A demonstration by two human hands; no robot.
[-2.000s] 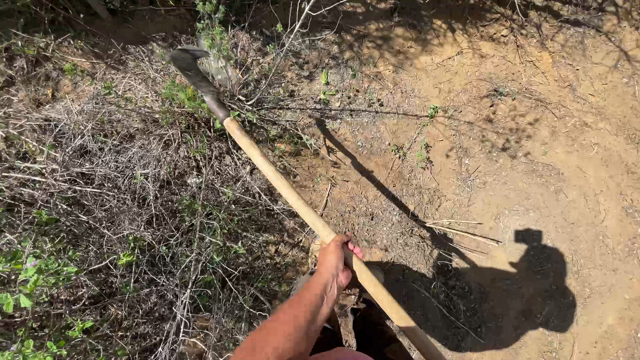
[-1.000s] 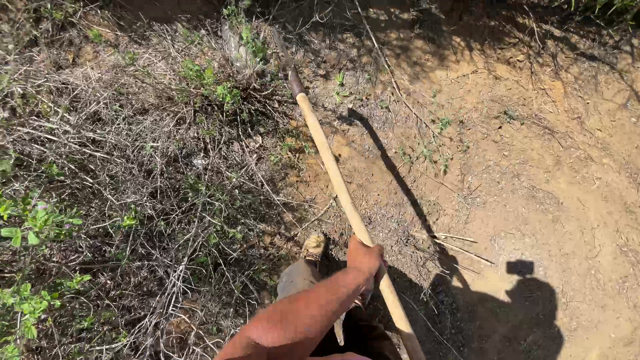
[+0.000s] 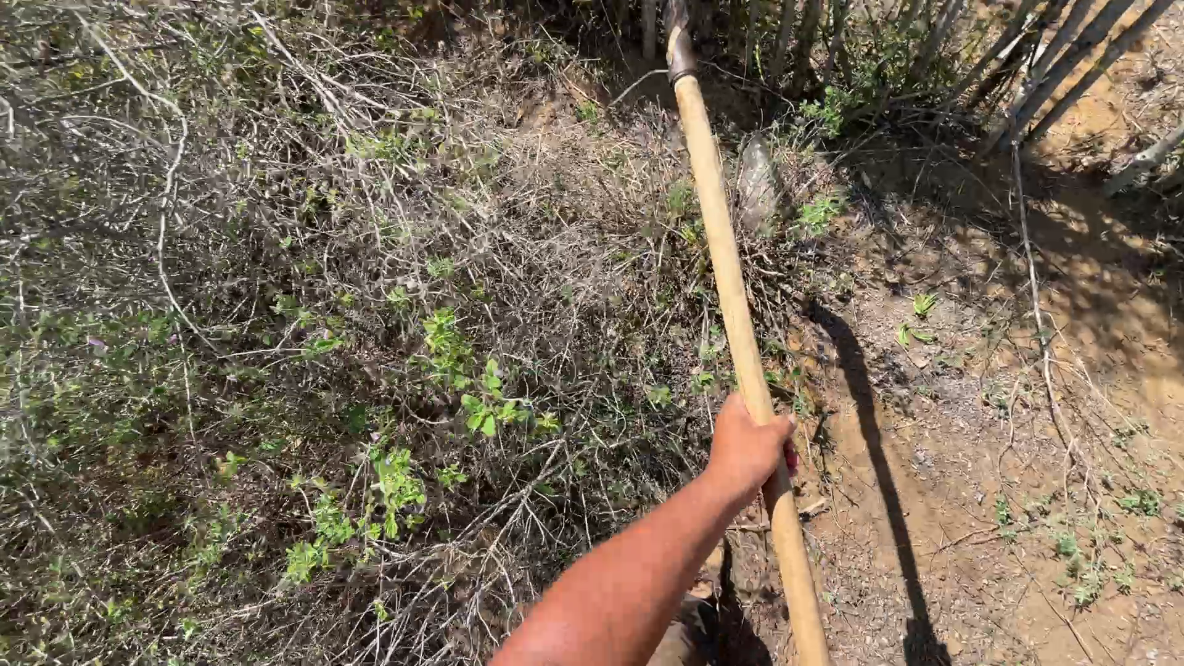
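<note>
My left hand [image 3: 751, 444] is closed around a long pale wooden tool handle [image 3: 726, 250], its arm reaching up from the bottom edge. The handle runs from the top of the view down past the hand and out at the bottom. At its upper end is a dark metal socket [image 3: 681, 54]; the tool's head is cut off by the top edge. My right hand is out of view. Dry tangled brush [image 3: 555, 250] lies left of and beneath the handle.
Green leafy sprigs [image 3: 486, 402] grow among the dry twigs. A grey stone [image 3: 758, 180] sits just right of the handle. Woody stems [image 3: 1064, 74] rise at the top right, above bare brown soil [image 3: 971, 490]. Part of a boot or trouser leg [image 3: 684, 634] shows at the bottom.
The view has swung left and up toward the brush and stems. The handle now points more steeply upward, and the tool's head, visible earlier, is beyond the top edge. My left hand still grips it.
</note>
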